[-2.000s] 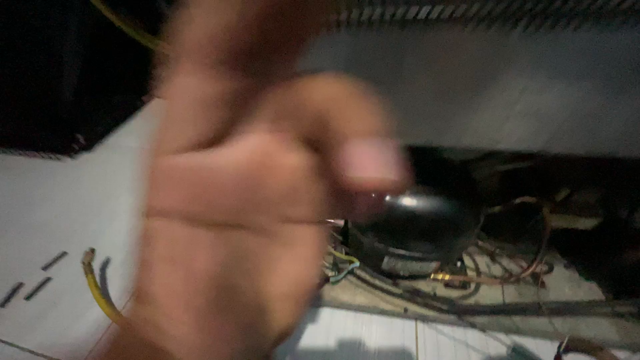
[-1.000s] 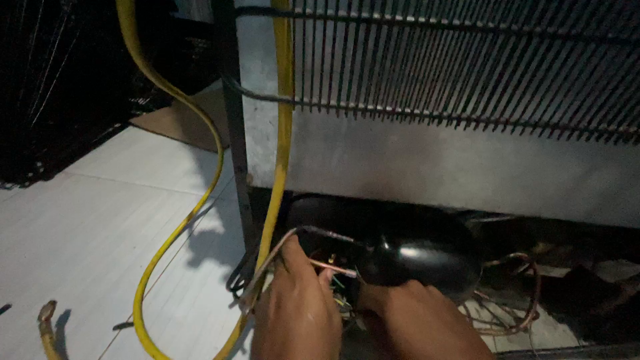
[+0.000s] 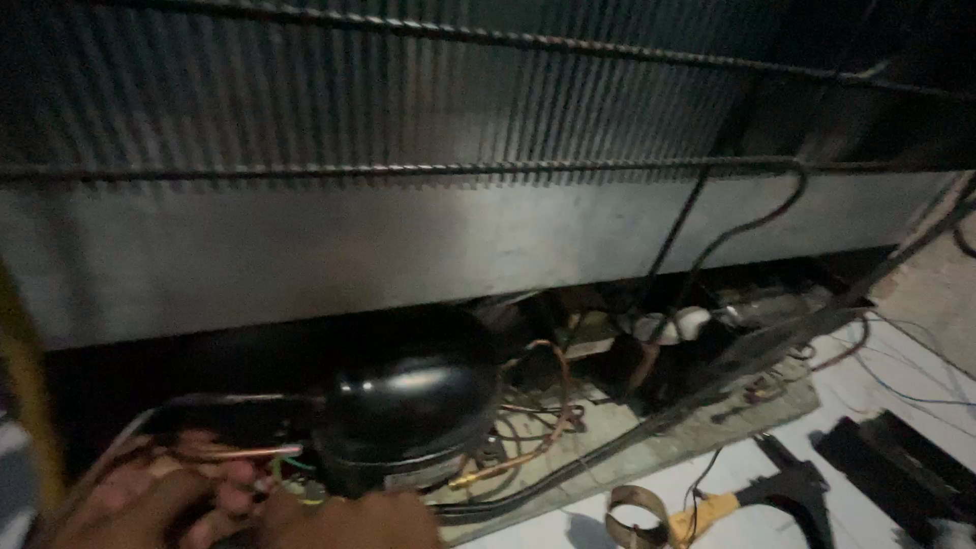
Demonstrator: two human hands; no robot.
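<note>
At the lower left, my left hand has its fingers closed around a copper tube whose free end points right at the compressor. My right hand lies low beside it, in front of the compressor's base, fingers curled; what it holds is hidden. The black refrigerator compressor sits just above my right hand. Thin green and yellow wires show between the hands. Another metal tube runs left from the compressor and bends down by my left hand.
Above is the condenser grille over a grey metal panel. A yellow hose hangs at the left edge. A black cable crosses the base. On the white floor lie a yellow-and-black tool, a round metal ring and black parts.
The view has swung right and closer. Two seconds ago one hand was raised large before the camera; one second ago both hands were at the tubes left of the compressor, where they remain.
</note>
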